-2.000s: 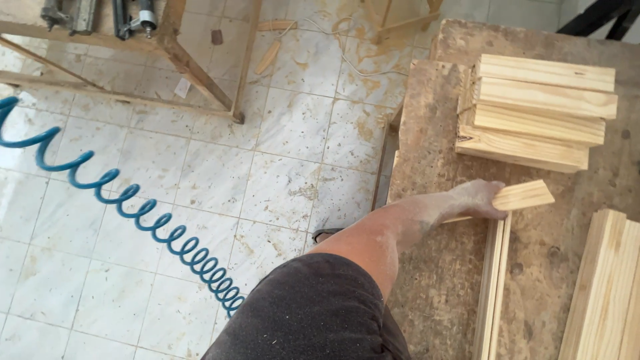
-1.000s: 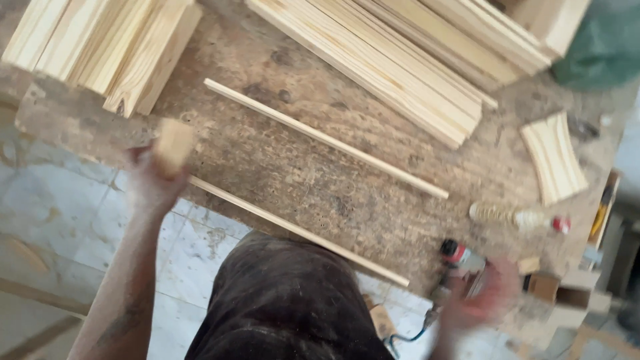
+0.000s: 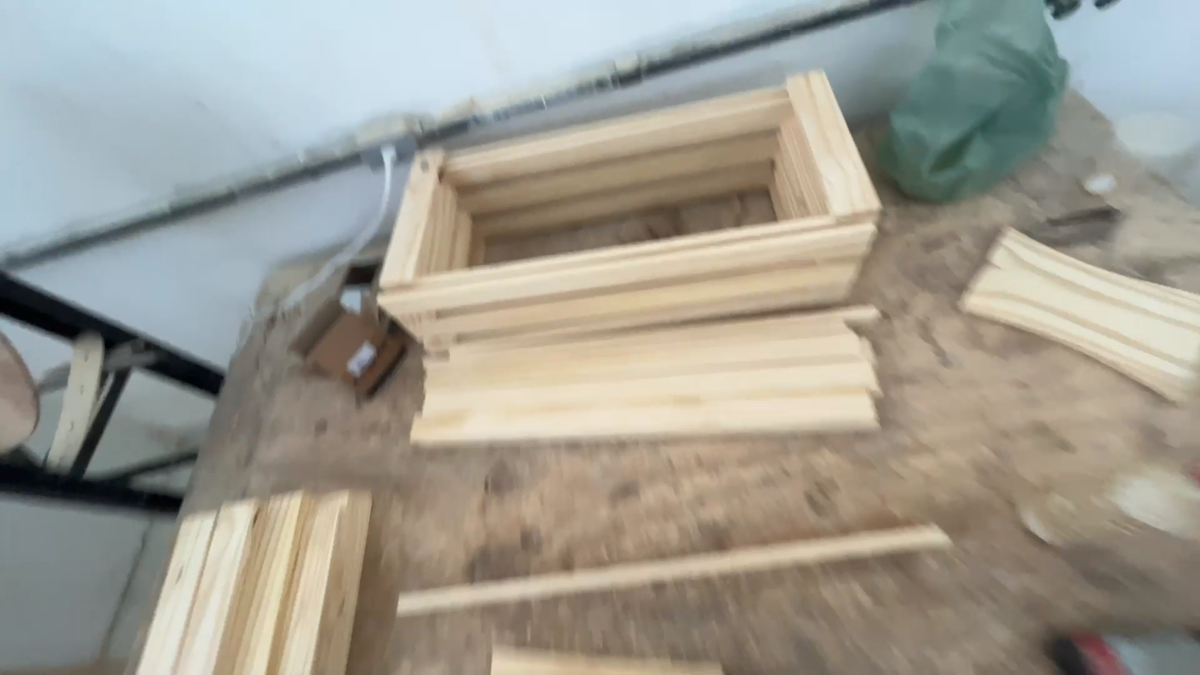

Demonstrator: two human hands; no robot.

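Neither my left hand nor my right hand shows in the head view now. A thin wooden strip (image 3: 675, 568) lies across the worktable (image 3: 600, 487). Below it, at the bottom edge, part of another wooden piece (image 3: 600, 662) is cut off by the frame. Rectangular wooden frames (image 3: 619, 272) are stacked near the wall, with a row of flat wooden boards (image 3: 647, 384) in front of them. More boards (image 3: 262, 581) stand side by side at the lower left. A blurred red and grey tool (image 3: 1125, 653) sits at the lower right corner.
A green plastic bag (image 3: 980, 103) stands at the back right, and curved wooden pieces (image 3: 1097, 314) lie in front of it. A small cardboard box (image 3: 352, 347) is left of the frames. A blurred clear bottle (image 3: 1116, 506) lies at the right. Black metal bars (image 3: 103, 328) are at the left.
The view has swung up toward the wall. Both hands, seen one second ago with a wooden piece in the left and the right beside the red tool, are out of view.
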